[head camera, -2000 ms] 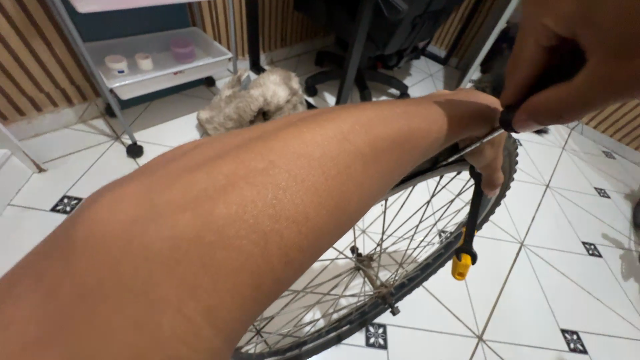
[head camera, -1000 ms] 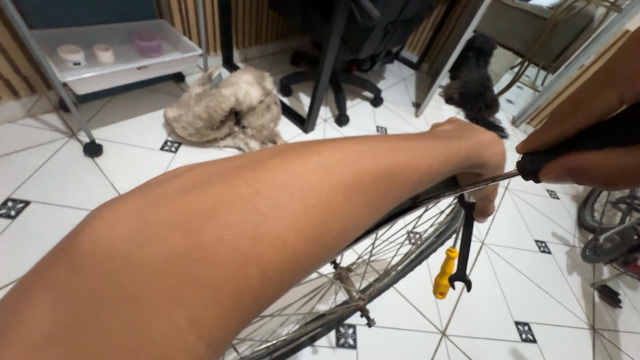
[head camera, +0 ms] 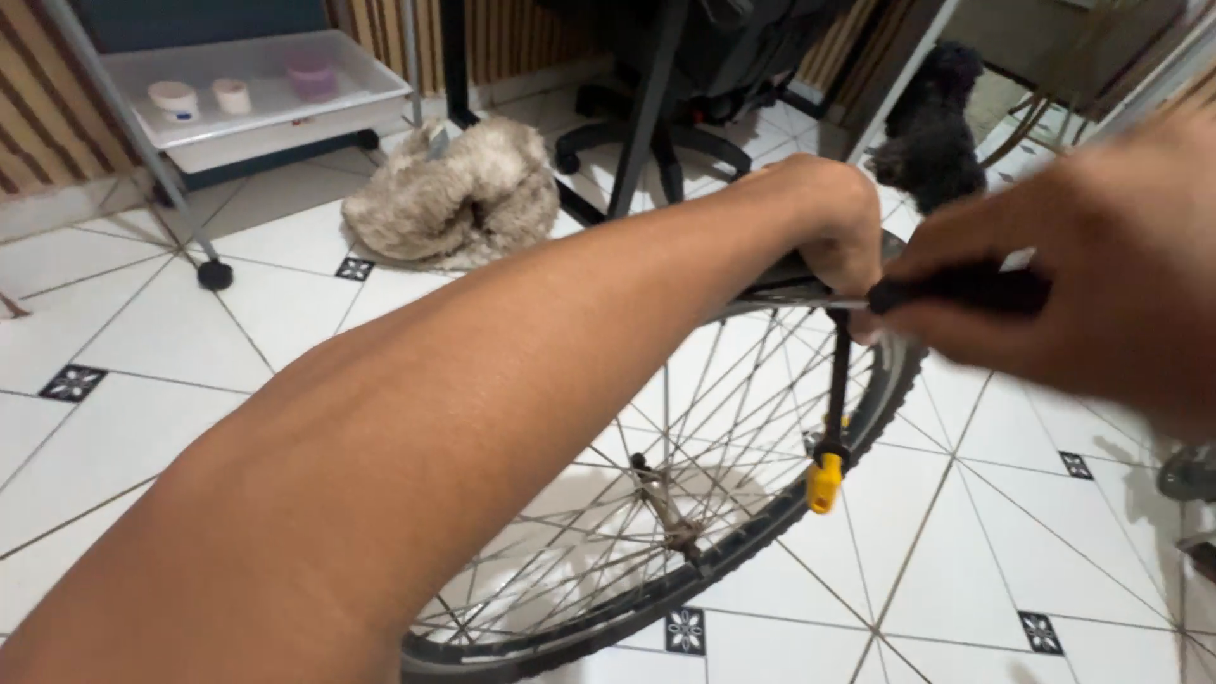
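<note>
A spoked bicycle wheel [head camera: 665, 532] with a knobby tire stands tilted over the floor, its upper part behind my left forearm. My left hand [head camera: 831, 223] is bent over the rim at the top right, its fingers mostly hidden. Below its fingers hang a dark wrench [head camera: 839, 380] and a tool with a yellow handle [head camera: 825, 483]; what holds them there is hidden. My right hand [head camera: 1092, 275], blurred, grips the black handle of a screwdriver-like tool [head camera: 959, 288]. Its thin metal shaft points left to the rim beside my left hand.
A fluffy light dog [head camera: 456, 195] lies on the tiled floor beyond my forearm. A wheeled cart [head camera: 275, 123] with small tubs stands back left, an office chair [head camera: 665, 142] behind. A black dog [head camera: 936, 133] is at the back right, and part of another object [head camera: 1187, 475] shows at the right edge.
My right hand shows more to the left across the view than a second ago, still on the black handle. The hanging yellow-handled tool and wrench overlap now; a second ago they hung side by side.
</note>
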